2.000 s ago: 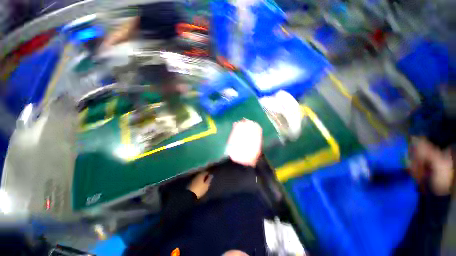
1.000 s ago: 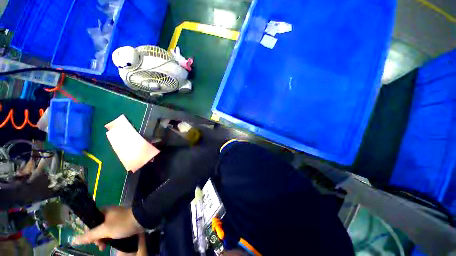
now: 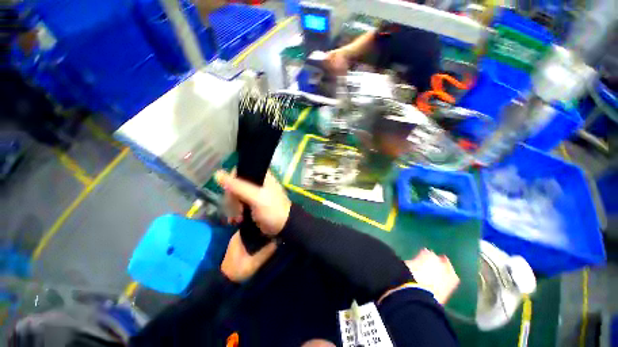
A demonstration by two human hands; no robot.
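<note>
A thick bundle of black cables [image 3: 256, 149] stands nearly upright in front of me, left of the bench fixture. Its pale wire ends fan out at the top. My right hand [image 3: 265, 207] is closed around its lower part, the sleeve coming from the right. My left hand [image 3: 245, 261] grips the bottom end just below. The lowest ends are hidden by the hands. The metal fixture [image 3: 335, 169] lies inside the yellow tape on the green bench, blurred.
An off-white cabinet [image 3: 190, 125] is at left, with a blue stool [image 3: 169, 252] below. A small blue bin [image 3: 437, 194], pale pink paper [image 3: 434, 274], white fan [image 3: 500, 284] and blue tote [image 3: 539, 210] are at right. Another person's arm [image 3: 356, 49] reaches in behind the machine.
The view has swung left, from the fan and large totes to the fixture and cabinet. The cable bundle now stands upright before me, with both hands on it.
</note>
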